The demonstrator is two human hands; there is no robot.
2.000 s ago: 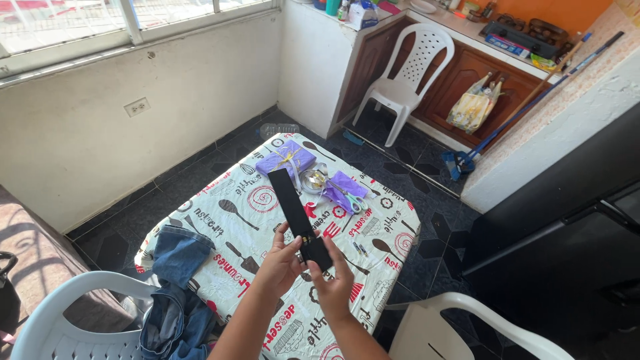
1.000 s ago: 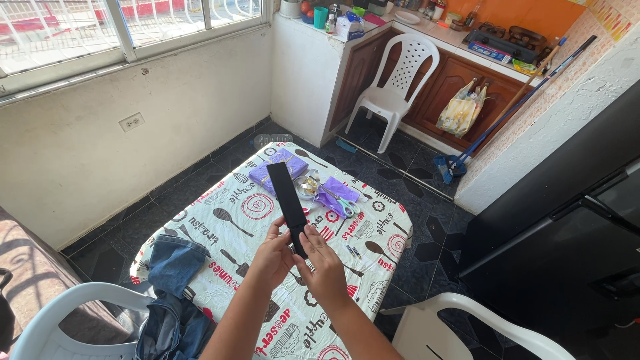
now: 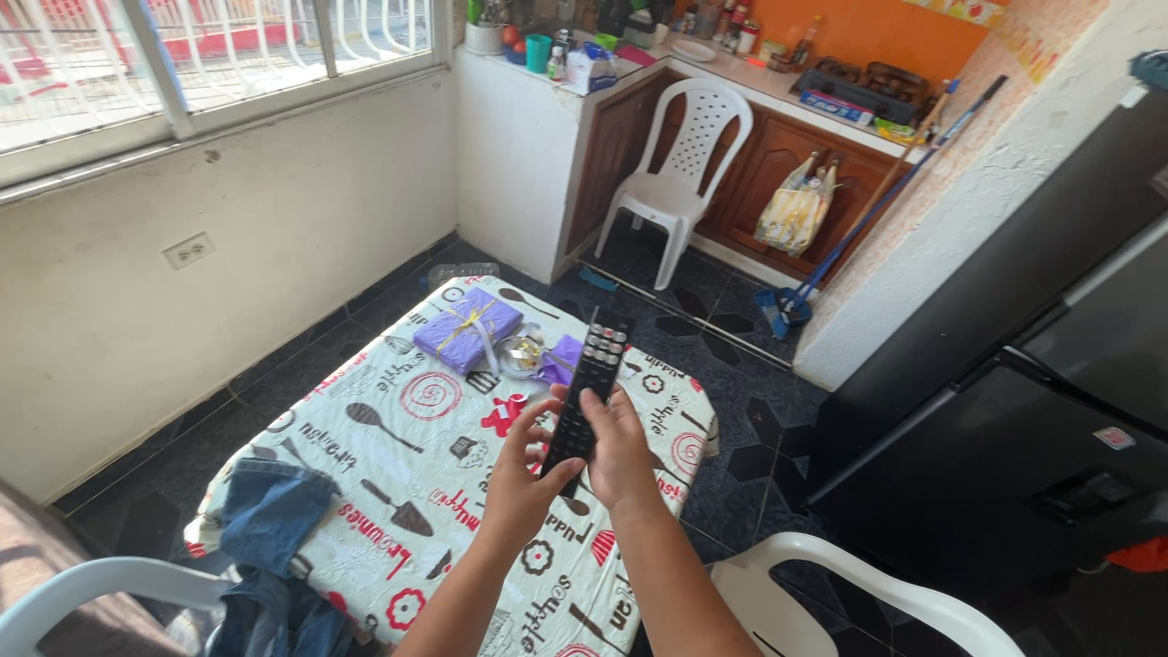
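A black remote control [image 3: 577, 415] is held above the table, its buttons facing up toward me. My left hand [image 3: 527, 456] grips its lower left side, and my right hand [image 3: 620, 447] holds it from the right with the thumb on its face. Beyond my hands, a purple wrapped package with a yellow ribbon [image 3: 467, 330] lies on the printed tablecloth [image 3: 365, 484]. Beside it are a roll of clear tape [image 3: 522, 354] and a piece of purple wrapping [image 3: 561, 358], partly hidden by the remote.
Blue denim [image 3: 274, 511] hangs over the table's left corner beside a white plastic chair [image 3: 119, 579]. Another white chair [image 3: 821, 584] stands near right, and a third [image 3: 680, 173] by the counter [image 3: 511, 78]. A dark refrigerator [image 3: 985, 438] is at right; a broom [image 3: 785, 306] leans on the wall.
The remote now shows its button side; in the earlier frames its upper part looked plain and dark. Both hands have shifted their grip on it.
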